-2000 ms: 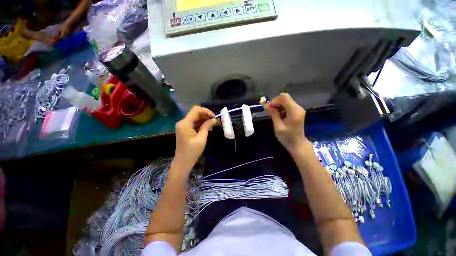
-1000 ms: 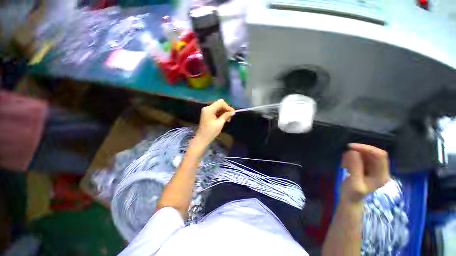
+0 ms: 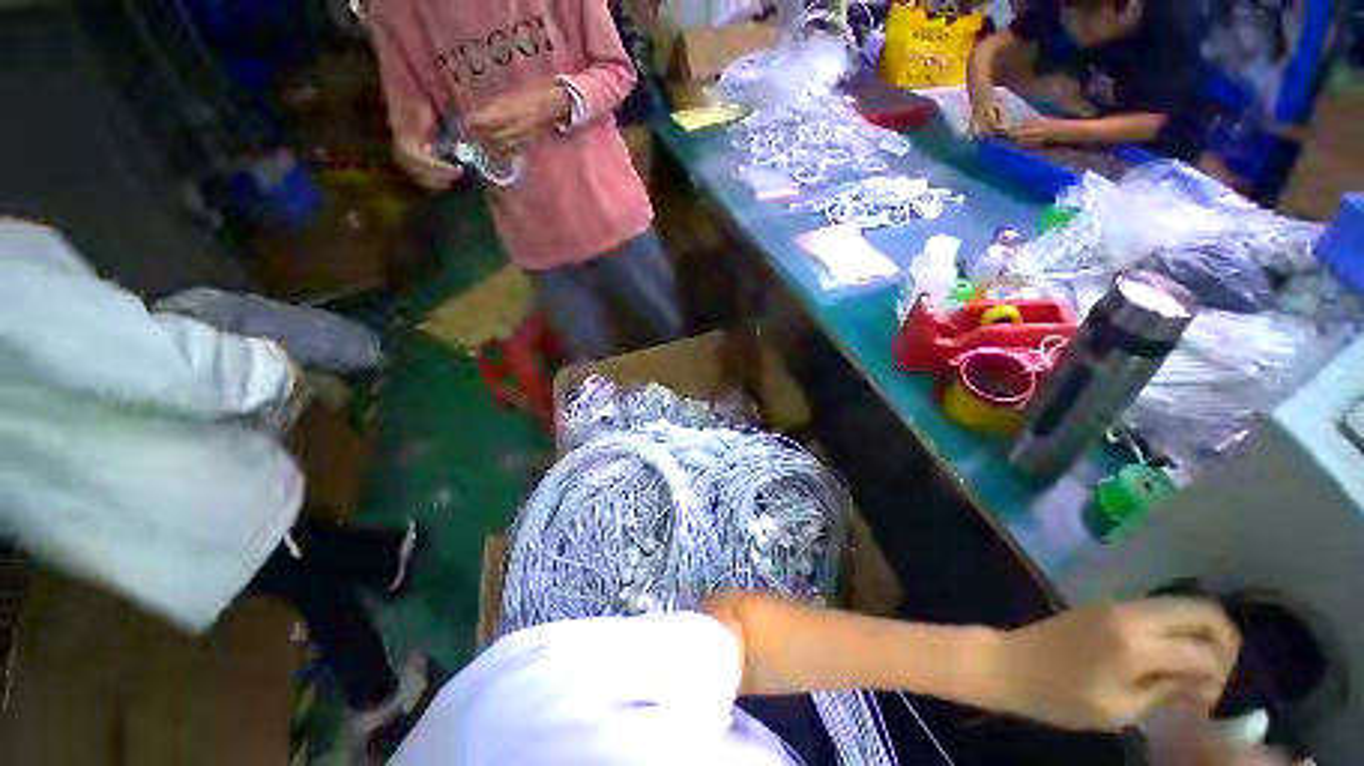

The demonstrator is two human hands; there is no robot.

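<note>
My left hand (image 3: pixel 1129 662) is at the right edge area, its fingers curled in front of the dark round opening of the pale grey machine (image 3: pixel 1242 516). Whether it holds a cable cannot be seen. A blurred part of my right hand (image 3: pixel 1197 736) shows just below it, cut off by the bottom edge; its grip is hidden. A small white tip, possibly a winding post (image 3: pixel 1245 729), shows beside it. A large pile of loose white cables (image 3: pixel 673 516) fills the cardboard box left of my forearm. A straight cable hank (image 3: pixel 853 727) shows below my forearm.
The green bench (image 3: pixel 913 404) holds a metal flask (image 3: pixel 1107 367), red tape dispenser (image 3: pixel 980 332), green spool (image 3: pixel 1132 497) and bagged cables. A standing person in pink (image 3: pixel 554 135) holds a white cable; a person in pale clothing is at left. Another person sits behind the bench.
The view has swung left, bringing people and bench into sight; the blue tray has left view. My hands, apart before, are now close together by the machine opening. The blurred spinning white coil no longer shows.
</note>
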